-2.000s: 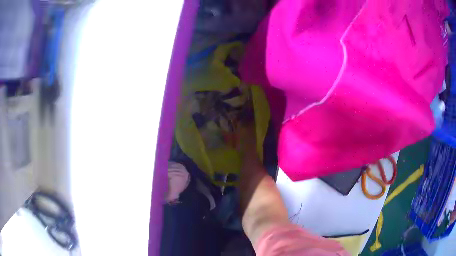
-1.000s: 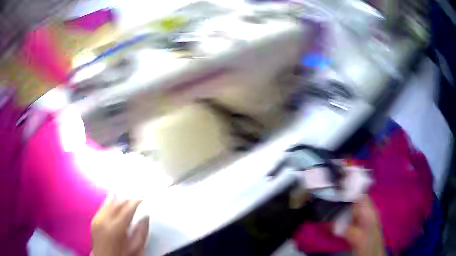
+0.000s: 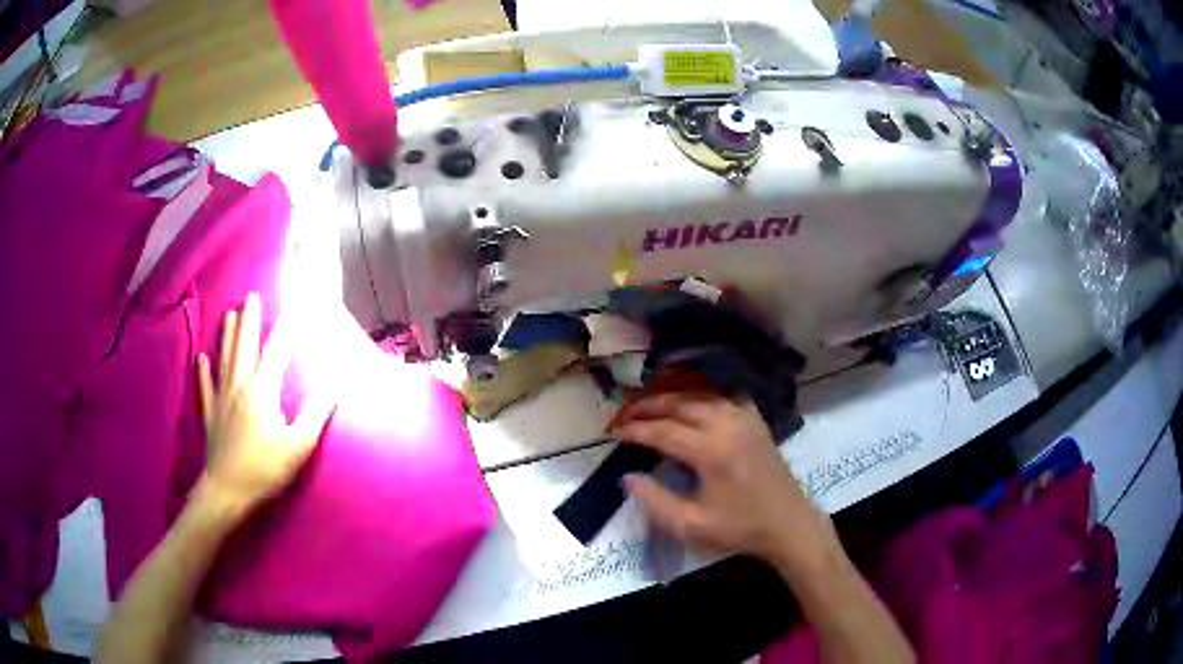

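The large magenta garment panel (image 3: 376,519) lies spread on the white table left of and under the needle area. My left hand (image 3: 253,422) rests on it with fingers apart, beside a bright lamp glare. My right hand (image 3: 707,474) is at the pile of fabric scraps (image 3: 727,350) under the machine arm. A black strip (image 3: 606,493) lies beneath its fingers; whether the fingers pinch a scrap cannot be told. The white HIKARI sewing machine (image 3: 584,214) stands behind both hands. The presser foot is lost in the glare.
A magenta strip (image 3: 340,71) hangs in front of the machine head's left end. A magenta bundle (image 3: 999,571) is at the lower right edge. A dark card with white rings (image 3: 982,353) lies right of the machine. A blue tube (image 3: 519,82) runs behind the head.
The view has swung from the yellow bag below the table to the machine. My right hand has moved from the lower right bundle to the scraps. My left hand now lies flat on the magenta panel.
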